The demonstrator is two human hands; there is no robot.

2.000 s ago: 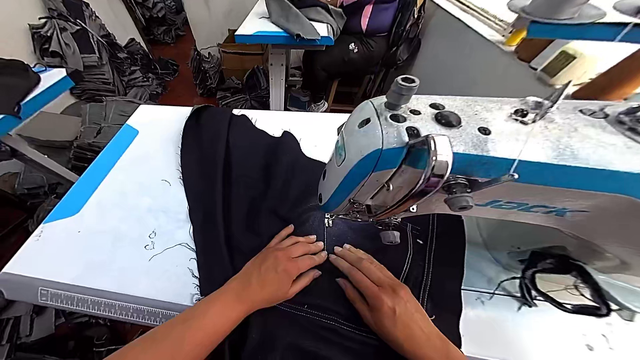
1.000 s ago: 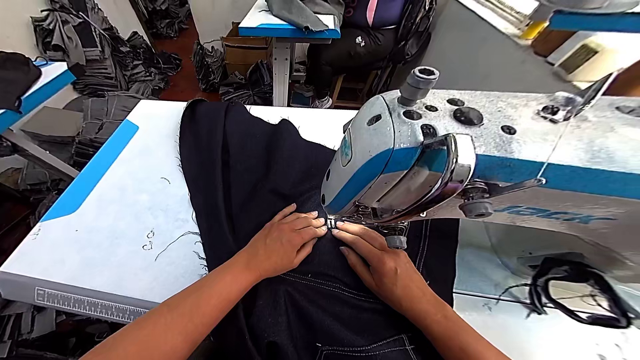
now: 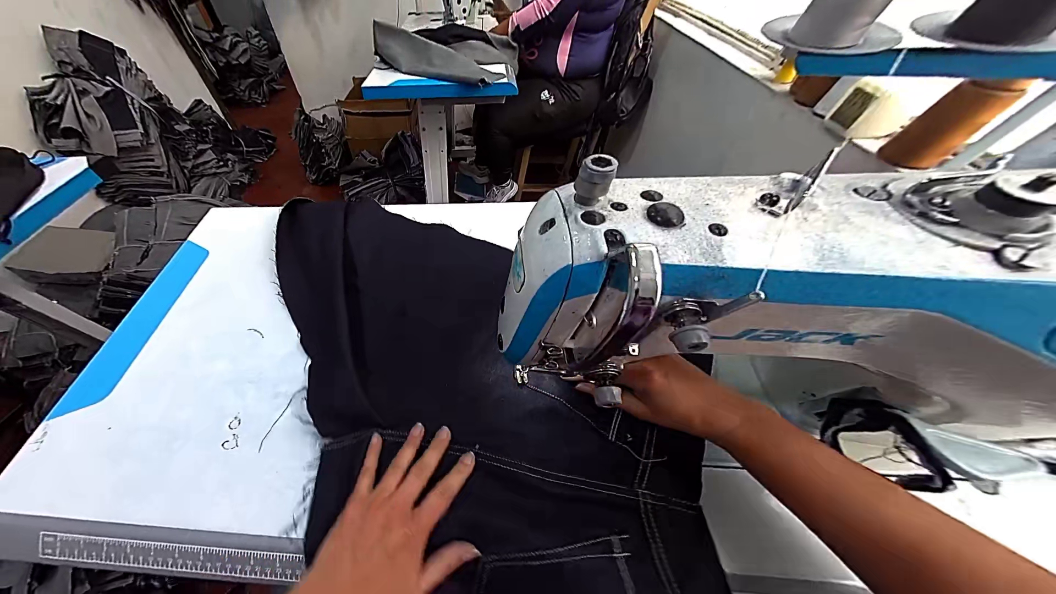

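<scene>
Dark denim trousers (image 3: pixel 421 305) with pale topstitching lie across the sewing table, partly under the head of a Jack industrial sewing machine (image 3: pixel 549 272). The presser foot (image 3: pixel 520 374) is on the cloth, with a stitched line running from it. My left hand (image 3: pixel 404 503) rests flat on the denim at the lower left, fingers spread. Beneath the machine arm, just right of the presser foot, my right hand (image 3: pixel 660 392) is at the cloth; its fingertips are partly hidden behind the machine's parts, so its grip cannot be made out.
A ruler strip (image 3: pixel 173 557) runs along the front edge of the white table (image 3: pixel 181 371), where loose threads lie. A black strap-like loop (image 3: pixel 887 437) is under the machine arm. Behind, a person (image 3: pixel 561 66) sits at another table. Dark cloth bundles (image 3: pixel 157 140) stand at the left. Thread cones (image 3: pixel 833 21) are upper right.
My hands were together near the presser foot and are now apart. The left has moved toward me onto the lower denim; the right has moved rightward under the machine arm. The denim has shifted and turned.
</scene>
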